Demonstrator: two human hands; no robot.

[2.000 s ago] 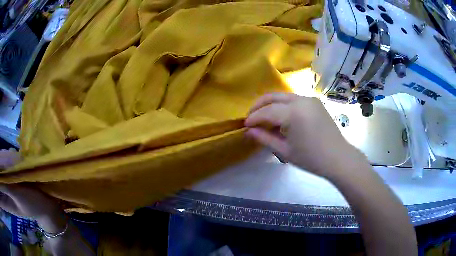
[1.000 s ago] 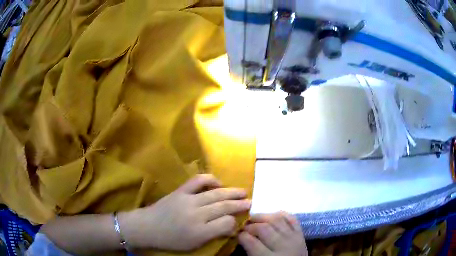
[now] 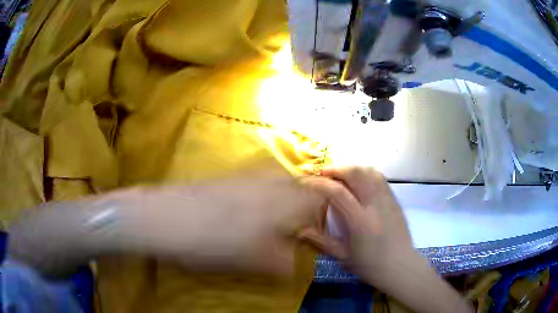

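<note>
Mustard-yellow cloth (image 3: 165, 92) lies in soft folds over the left of the table and hangs over its front edge. A dark stitched line runs along a folded layer towards the lamp glare. My right hand (image 3: 361, 214) holds the cloth's right edge between its fingertips, in front of the needle area. My left hand (image 3: 275, 214) is blurred and lies across the cloth, its fingers meeting my right hand; whether it grips is unclear. The presser foot is lost in the glare below the white machine head (image 3: 416, 43).
A dark round attachment (image 3: 382, 107) is right of the needle area. White strips (image 3: 492, 147) hang over the pale bed plate (image 3: 428, 131). A measuring tape (image 3: 483, 254) follows the table's front edge. Yellow cloth and blue plastic (image 3: 520, 284) show below at right.
Both hands have moved up from the table's front edge towards the needle area. The cloth edge is now folded over, showing a stitched line. The view has shifted slightly.
</note>
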